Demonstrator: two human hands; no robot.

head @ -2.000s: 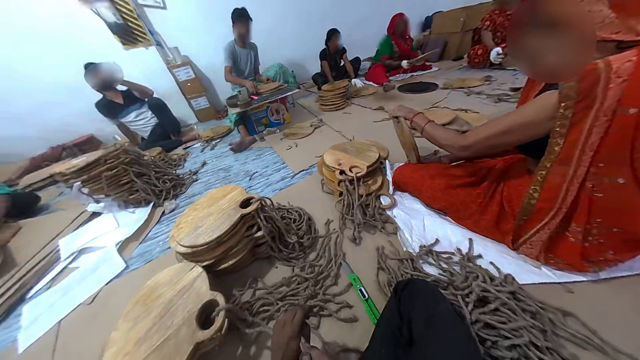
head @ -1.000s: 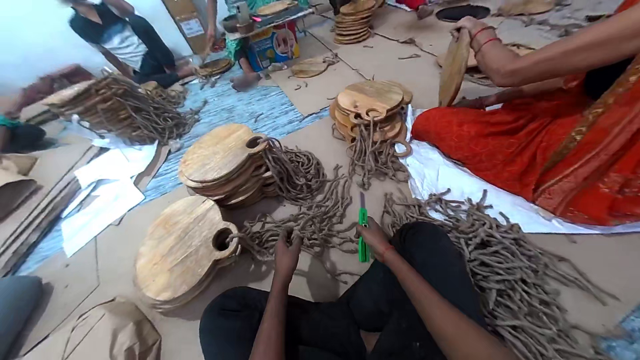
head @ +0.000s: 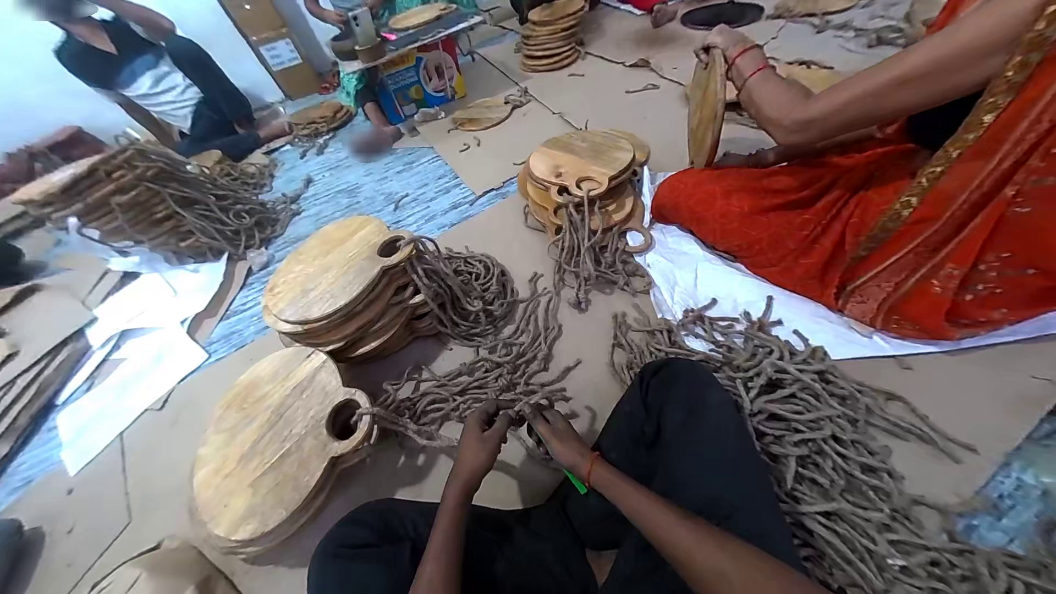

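Observation:
My left hand (head: 484,437) and my right hand (head: 561,437) meet low in the middle of the head view, fingertips pinching the end of a grey-brown cord. A green-handled tool (head: 576,482) pokes out below my right palm; its blade is hidden. Left of my hands lies a stack of round wooden boards (head: 268,445), with cord tied through the hole of the top one's handle. Behind it stands a second corded stack (head: 338,268). Loose cords (head: 462,384) spread just beyond my fingers, and a large heap of cord pieces (head: 825,437) is beside my right knee.
At right a person in red (head: 866,223) holds a wooden board (head: 706,111) upright. Another board stack (head: 584,165) stands ahead. White paper sheets (head: 132,388) and a corded pile of boards (head: 124,202) lie at left. Other people sit farther back.
The green tool was upright in my right hand a second ago; now it is mostly covered by that hand. My two hands, apart then, have come together at the cord.

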